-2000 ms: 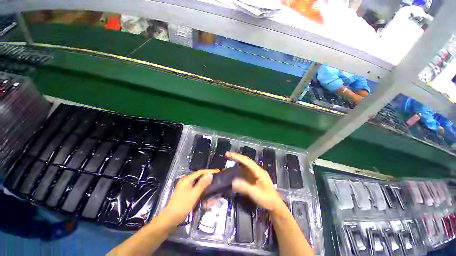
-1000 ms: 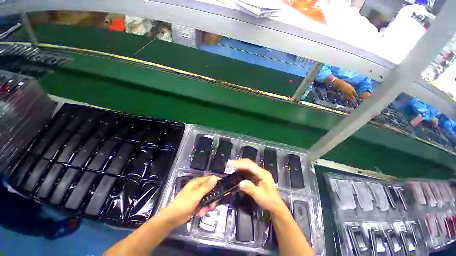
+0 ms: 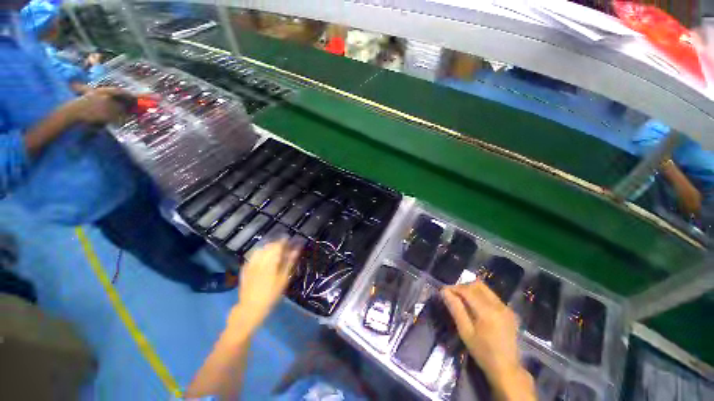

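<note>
A clear blister tray (image 3: 350, 312) with dark phones lies in front of me. My right hand (image 3: 489, 325) is over it, its fingertips at the upper end of a black phone (image 3: 419, 338) in the front row. Whether they grip it is unclear. The pocket to its left holds a unit with a silvery-white area (image 3: 381, 307). My left hand (image 3: 270, 270), blurred, is at the front edge of the black blister tray (image 3: 338, 296), by the dark covers (image 3: 252, 232). Its fingertips are too blurred to show whether they hold anything. The black tray's right part shows shiny bare pockets.
A person in blue (image 3: 66, 172) stands at the left, one hand at a tall stack of clear trays (image 3: 184, 133). A green conveyor belt (image 3: 470, 188) runs behind the trays. A white shelf (image 3: 501, 39) is overhead. Another person's arm (image 3: 681, 184) shows at the far right.
The view has swung left. My hands have parted: the left moved to the black tray, the right stays over the clear tray. A black phone now shows in the front-row pocket below my right fingertips.
</note>
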